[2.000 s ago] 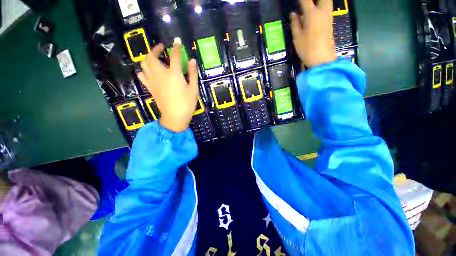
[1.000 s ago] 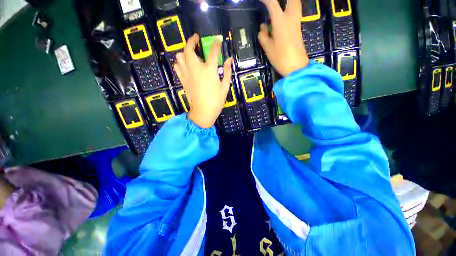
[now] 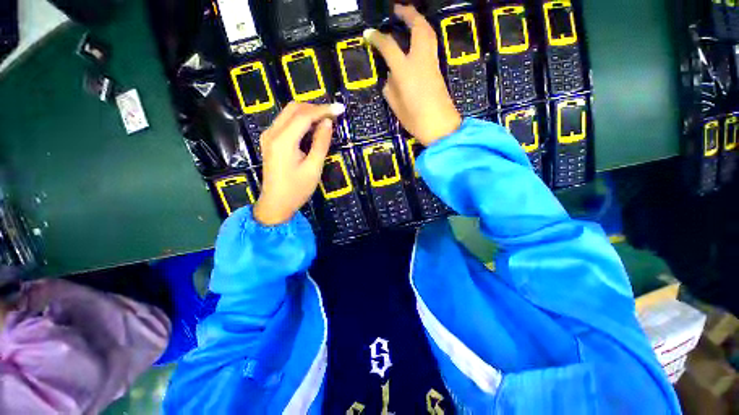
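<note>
A black tray (image 3: 215, 168) holds rows of keypad phones, screen side up in the middle and front rows, with yellow frames and dark screens. My left hand (image 3: 292, 158) is over the tray's left part, thumb and index tips near each other beside the keypad of a middle-row phone (image 3: 366, 113); nothing shows between them. A white finger cot (image 3: 336, 109) is on its index finger. My right hand (image 3: 417, 89) is over the tray with fingers spread, a cotted fingertip at that phone's yellow frame. It partly hides phones beneath. Phones at the far edge lie back side up, some with white batteries (image 3: 237, 20).
Loose dark pieces and a white battery (image 3: 132, 111) lie on the green bench (image 3: 105, 194) at left. Another tray with phones (image 3: 711, 138) is at far right. A person's pink sleeve (image 3: 77, 340) is at lower left. White boxes (image 3: 677, 332) stand at lower right.
My right hand has moved left across the tray. My left hand went right, then back left. The phones with green batteries showing earlier are now screen side up or hidden.
</note>
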